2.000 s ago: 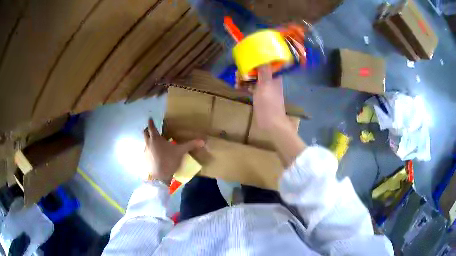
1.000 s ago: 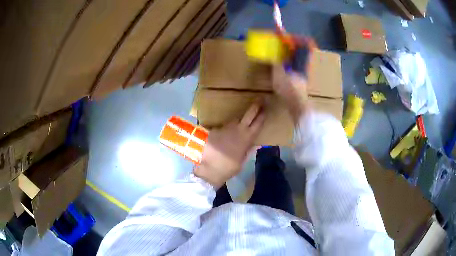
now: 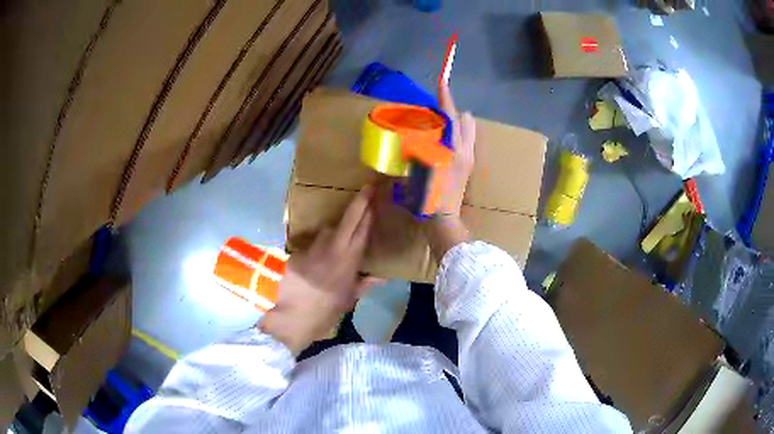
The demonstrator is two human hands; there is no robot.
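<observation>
A brown carton (image 3: 501,174) stands in front of me on a blue stool (image 3: 386,80), its top flaps folded shut with a seam across. My right hand (image 3: 458,174) is closed on an orange and blue tape gun (image 3: 433,161) with a yellow roll, held over the carton top. My left hand (image 3: 327,267) lies with its fingers on the near left flap. An orange-red label sheet (image 3: 250,269) sticks out to the left from behind my left wrist; how it is held is hidden.
Tall nested cartons (image 3: 170,85) stand at upper left. An open carton (image 3: 81,326) is at lower left. A labelled carton (image 3: 581,55), wrapped tape rolls (image 3: 568,188) and a white plastic bag (image 3: 675,119) lie on the floor at right. Cardboard sheets (image 3: 636,339) are at lower right.
The carton's flaps are now folded flat, where earlier they were partly raised. The tape gun has come down and nearer over the seam. My left hand has shifted left since the last frame.
</observation>
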